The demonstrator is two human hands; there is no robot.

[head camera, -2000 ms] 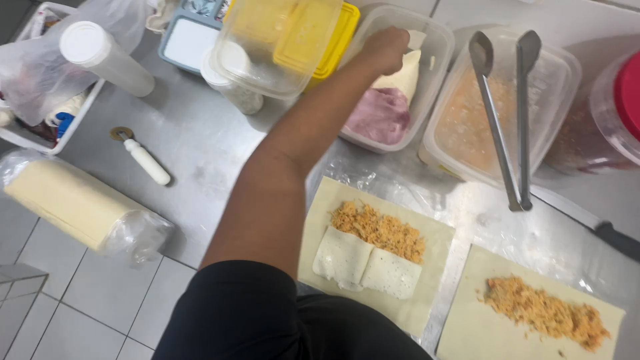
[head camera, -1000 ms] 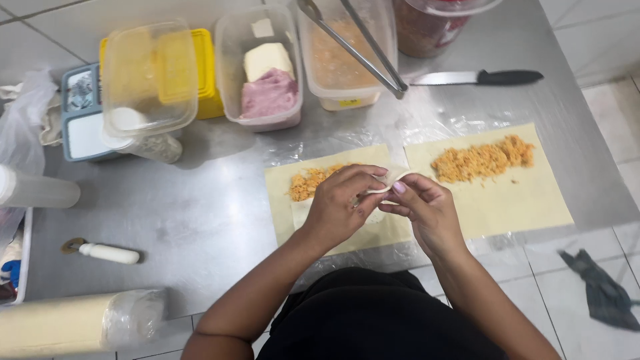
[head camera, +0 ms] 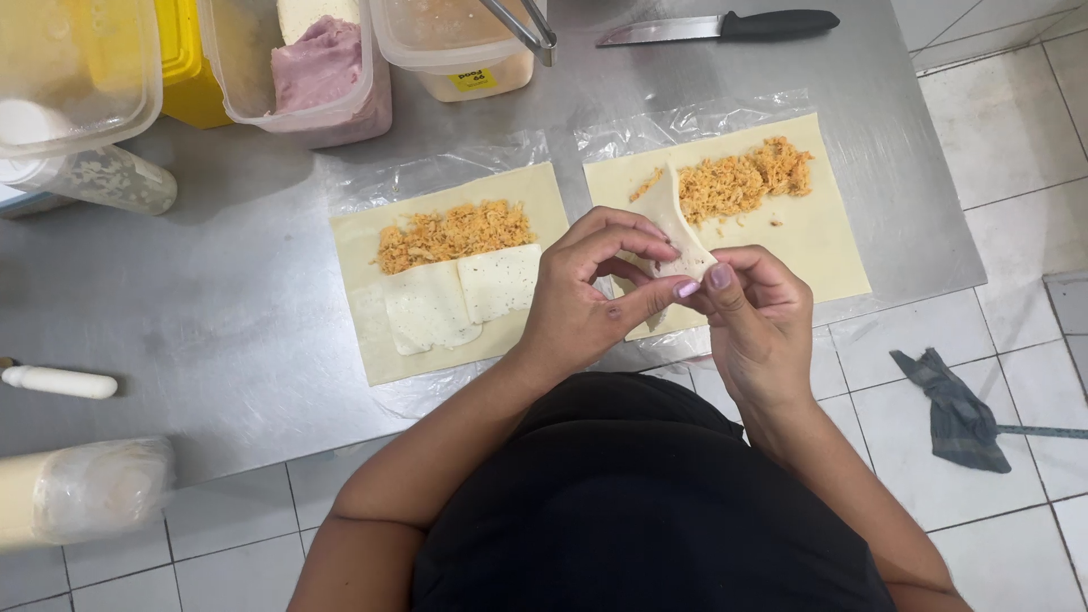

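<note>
Between both hands a thin pale cheese slice [head camera: 671,217] hangs over the right dough sheet [head camera: 816,246]. My left hand [head camera: 595,285] pinches it from the left and my right hand [head camera: 756,314] holds its lower corner, thumbs nearly touching. On the right sheet lies shredded orange filling [head camera: 739,183], partly hidden by the slice. The left dough sheet [head camera: 357,314] bears a strip of shredded filling [head camera: 459,234] with two cheese slices [head camera: 429,306] side by side along its lower edge. Both sheets rest on clear plastic film [head camera: 442,174].
Along the back of the steel table [head camera: 229,306] stand a tub of ham and cheese slices [head camera: 374,93], a tub [head camera: 472,76] with tongs [head camera: 535,38] and a yellow container [head camera: 183,76]. A knife [head camera: 722,27] lies behind the right sheet. At left are a white-handled tool [head camera: 64,382] and a wrapped roll [head camera: 93,493].
My hands have moved from the left sheet to above the right one, with a slice between them. Two seconds ago one hand was in the ham and cheese tub. The view has shifted.
</note>
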